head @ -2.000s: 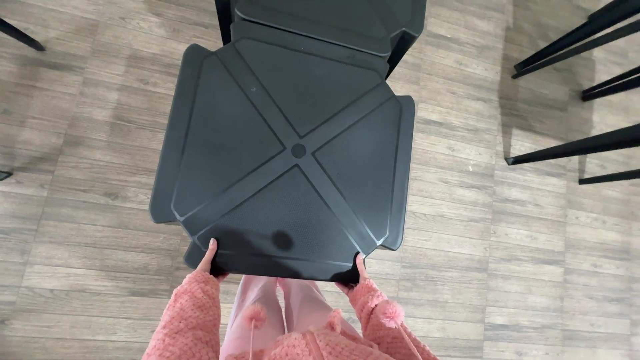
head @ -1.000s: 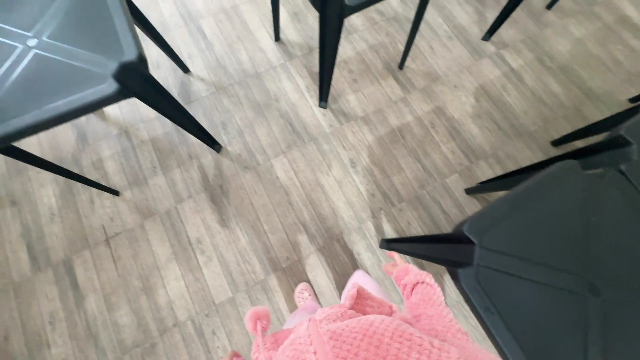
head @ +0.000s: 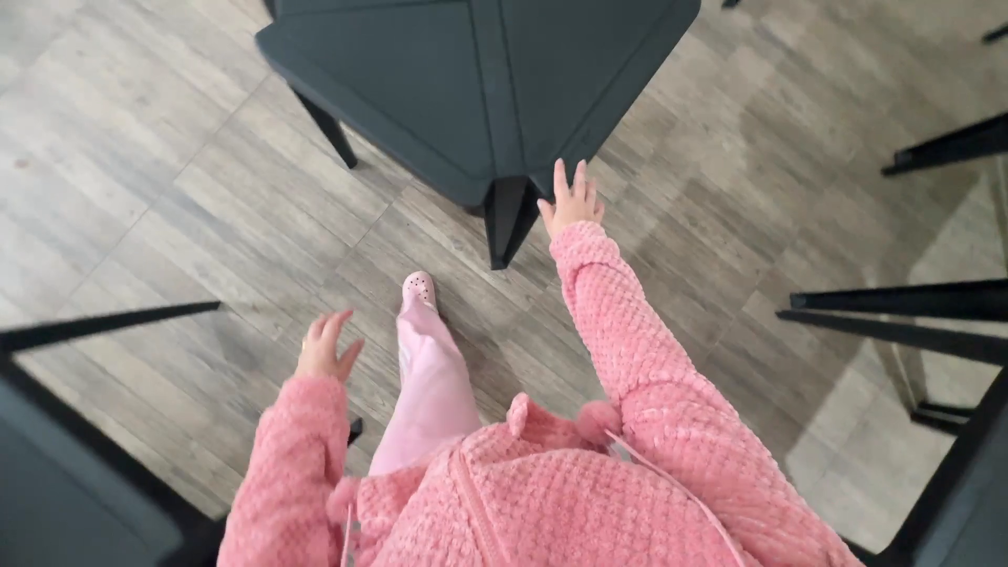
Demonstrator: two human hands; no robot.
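A dark plastic stool (head: 425, 87) stands ahead of me, one corner and its leg pointing toward me. My right hand (head: 573, 198) reaches out with fingers spread at the stool's near right edge; whether the fingertips touch it I cannot tell. Lower at the left, my left hand (head: 327, 346) hangs over the floor with its fingers apart and holds nothing. Both arms are in pink fleecy sleeves.
Another dark seat (head: 63, 480) fills the lower left corner, its leg stretching toward the middle. Dark furniture legs (head: 898, 303) stick in from the right, above a dark surface (head: 972, 480) at the lower right. The wood-patterned floor (head: 268, 197) lies between.
Two seconds ago both hands were on the near edge of a dark stool seat; now the left is away from any stool and the right is at a stool's corner. The view has swung widely.
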